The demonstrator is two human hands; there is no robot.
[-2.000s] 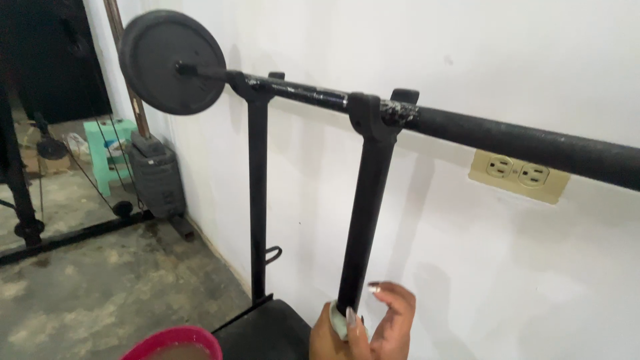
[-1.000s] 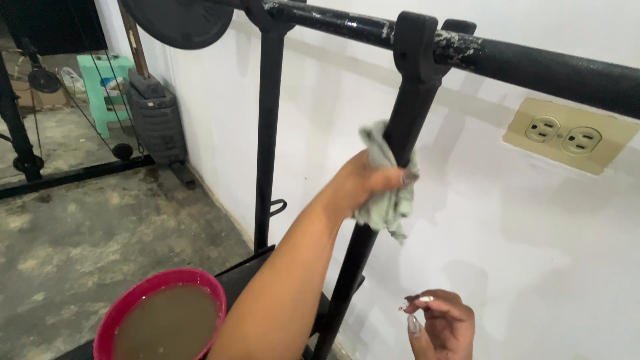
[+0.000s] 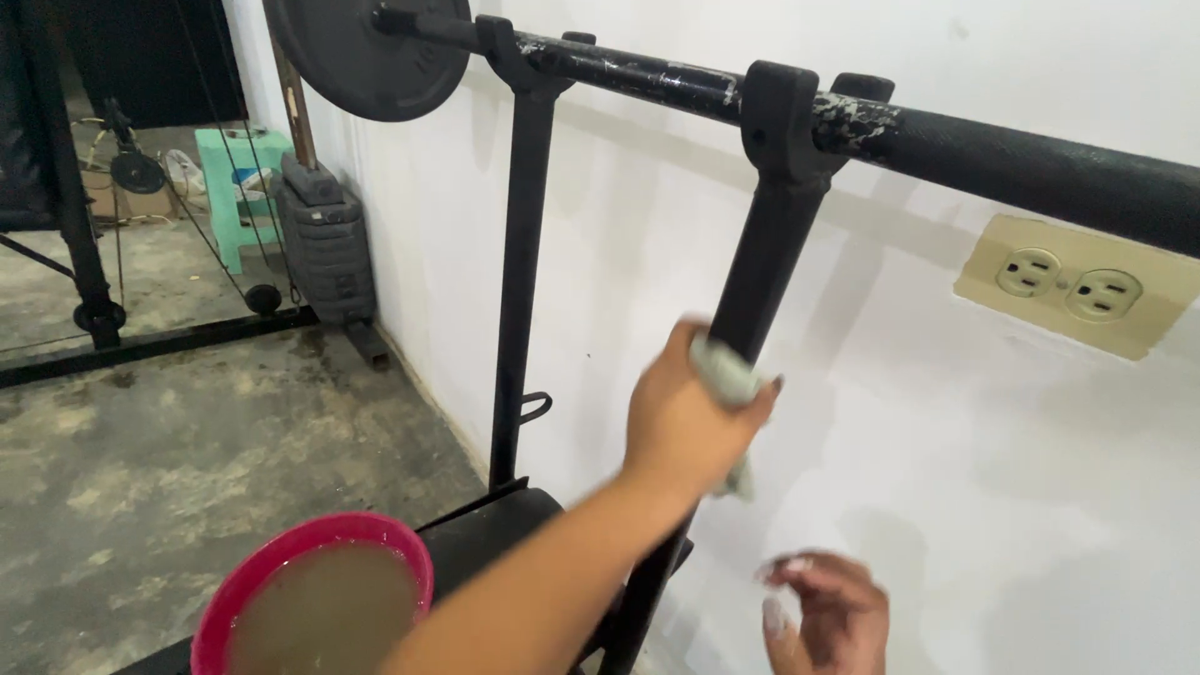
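Note:
My left hand (image 3: 694,412) is wrapped around the nearer black metal upright (image 3: 764,272), with a pale grey-green cloth (image 3: 727,370) pressed between palm and post. The hand is slightly blurred. A barbell's bar (image 3: 984,155), its black finish chipped, lies in the hooked cradles at the tops of this upright and the farther upright (image 3: 520,281). Below and to the right, near the white wall, my right hand (image 3: 830,609) has its fingers bent and apart, holding nothing. A pink basin (image 3: 220,619) of cloudy brownish water stands at lower left, beside my left forearm.
A black weight plate (image 3: 375,56) is on the bar's far end. Beneath the uprights is a black padded bench (image 3: 497,534). An outlet plate (image 3: 1073,286) is on the right wall. At back left are a green plastic stool (image 3: 217,202), stacked weights (image 3: 328,248) and a cable machine's frame (image 3: 159,347).
Two seconds ago both hands were together low on the nearer upright. My left hand then moved up it with the cloth and is now slightly lower than one second ago. My right hand came away from the post.

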